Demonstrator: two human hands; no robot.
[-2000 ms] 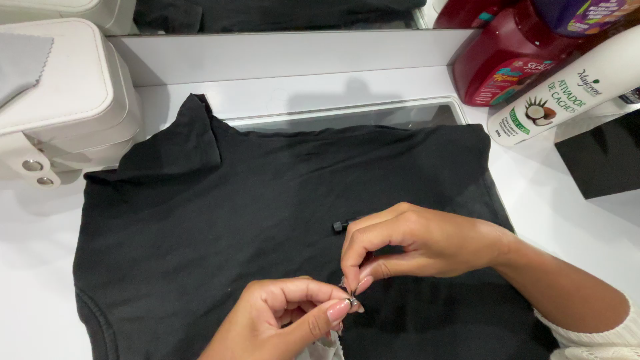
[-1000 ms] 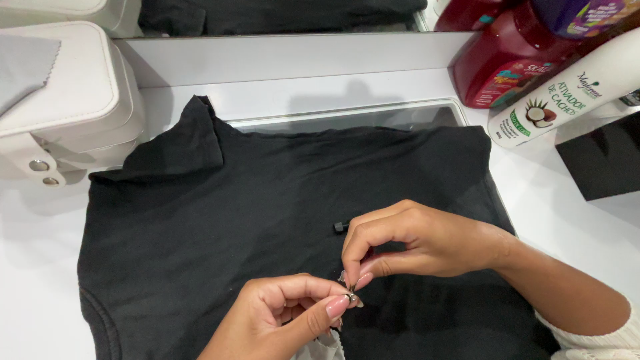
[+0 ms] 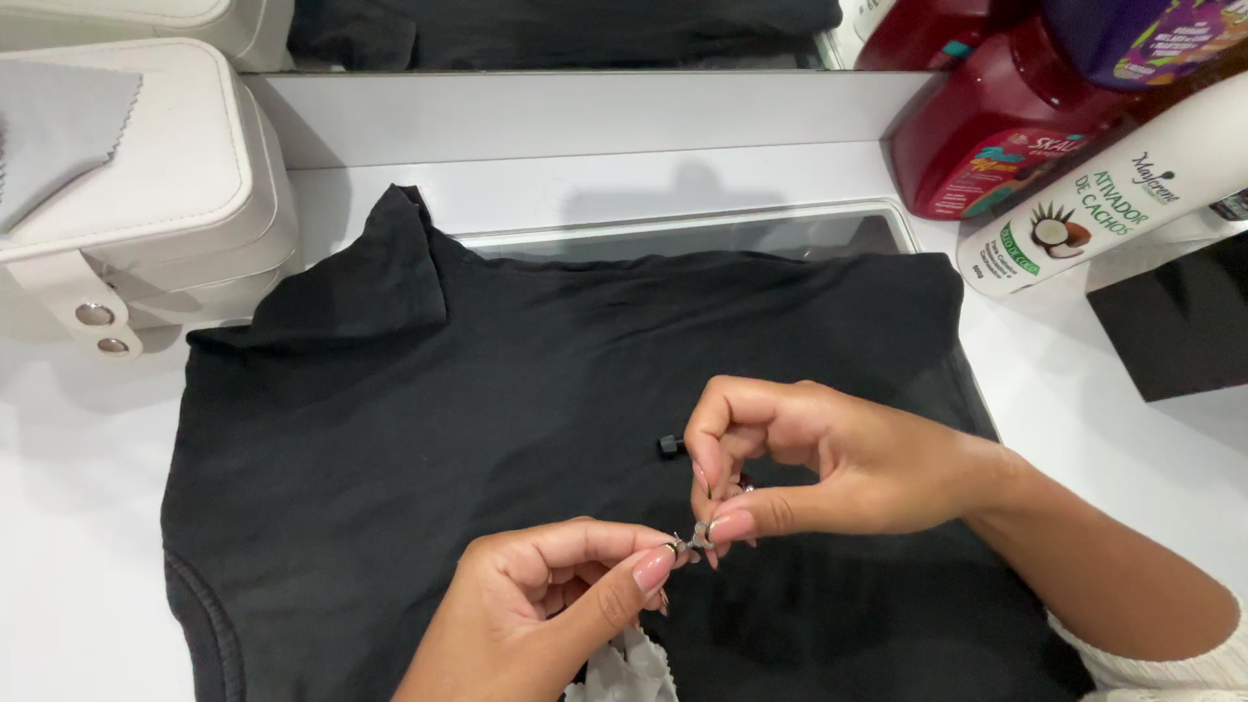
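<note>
Between the two hands is a small silvery piece of jewelry point(image 3: 694, 538); its exact kind cannot be told. My left hand point(image 3: 561, 604) pinches its left end between thumb and index finger, and a light grey cloth with a zigzag edge point(image 3: 629, 673) hangs below that palm. My right hand point(image 3: 829, 463) holds the right end with thumb and fingertips. Another small shiny bit shows behind the right thumb, partly hidden. Both hands are above a black fabric garment point(image 3: 546, 390) spread out flat. On it, left of the right fingers, lies a small black cylindrical object point(image 3: 670, 447), partly covered by them.
A white jewelry case point(image 3: 127, 146) with a snap strap stands at the left, a grey cloth point(image 3: 63, 117) on top. A clear tray's rim point(image 3: 682, 229) shows under the garment. At the right are a red bottle point(image 3: 985, 127), a white bottle point(image 3: 1092, 195), a purple container point(image 3: 1121, 39) and a black box point(image 3: 1180, 312).
My right hand has moved slightly away from the left one, its fingers spread differently, and more of the small silvery piece shows between them.
</note>
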